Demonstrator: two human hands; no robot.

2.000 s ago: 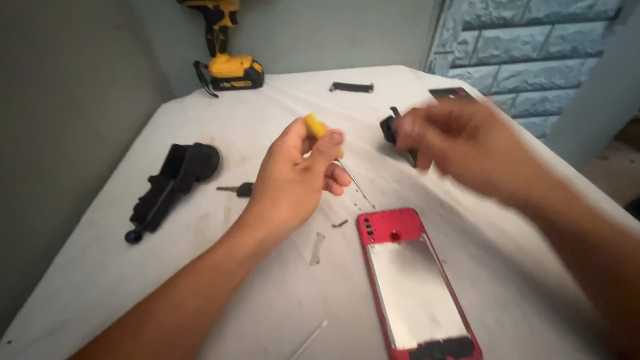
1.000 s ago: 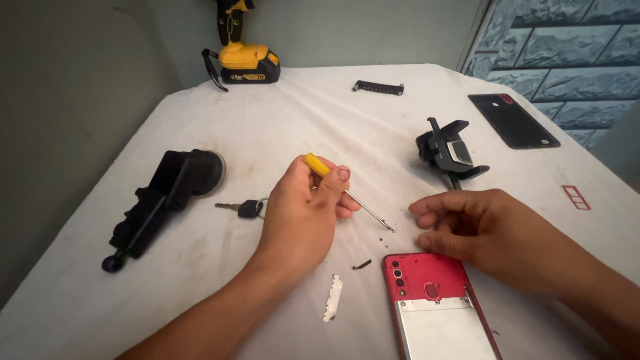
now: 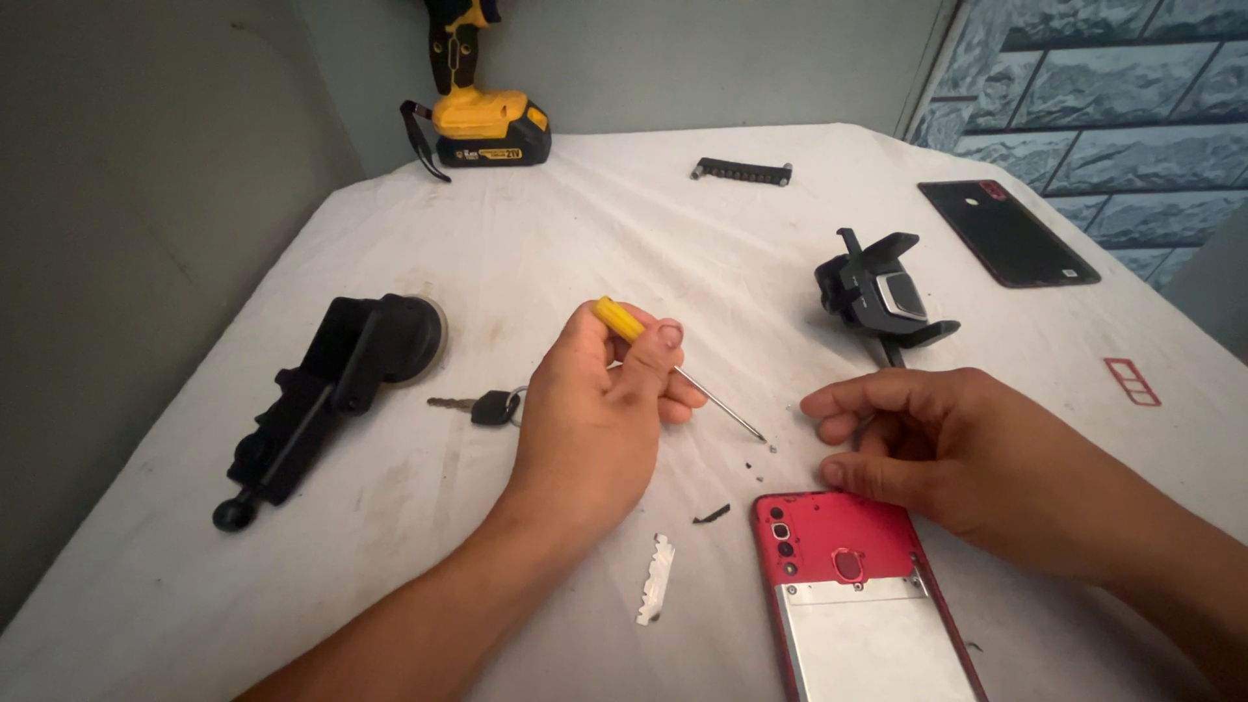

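Observation:
My left hand point(image 3: 604, 400) is closed around the yellow handle of a small screwdriver point(image 3: 720, 402), whose tip points down at tiny screws point(image 3: 772, 448) on the white cloth. Thumb and fingers apart, my right hand point(image 3: 916, 439) rests by the top edge of a red smartphone point(image 3: 829, 517) and holds nothing visible. The phone lies with its back cover off, showing a silver metal plate and camera lenses. Left of the phone are a thin black part point(image 3: 712, 514) and a pale notched strip point(image 3: 656, 579).
A black suction mount point(image 3: 341, 361) and a key point(image 3: 453, 403) lie left. Farther back are a yellow cordless drill point(image 3: 483, 115) and a screwdriver bit holder point(image 3: 743, 172). On the right are a black phone holder point(image 3: 882, 292), a dark back cover point(image 3: 1009, 234) and a red frame piece point(image 3: 1132, 381).
My right hand has come down from near the phone holder to the phone's top edge. The screwdriver stays in my left hand. The view has shifted.

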